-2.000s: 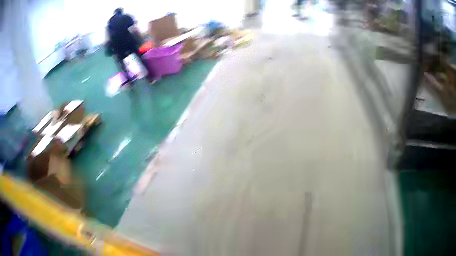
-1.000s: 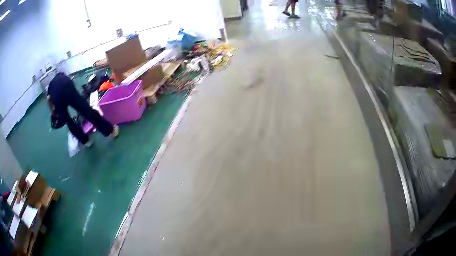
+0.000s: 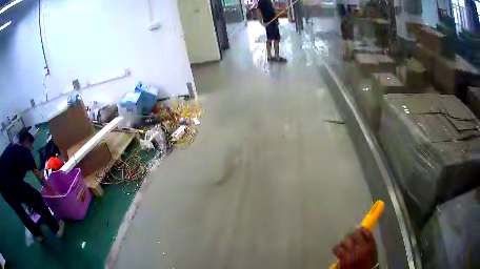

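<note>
My right hand is at the bottom edge on the right, cut off by the frame and slightly blurred. It is closed around a yellow pole. The pole's rounded top end sticks up past my hand, and a short piece shows below it. The rest of the pole is out of the picture, so what is on its other end cannot be seen. My left hand is not in view.
A grey walkway runs ahead. A person stands on it holding a yellow pole. At left, another person bends by a purple tub, near cardboard and tangled cords. Wrapped cartons stand at right.
My right hand and the yellow pole have come into view at bottom right. The view has moved forward along the walkway. The person ahead now shows almost whole; the purple tub has shifted down and left.
</note>
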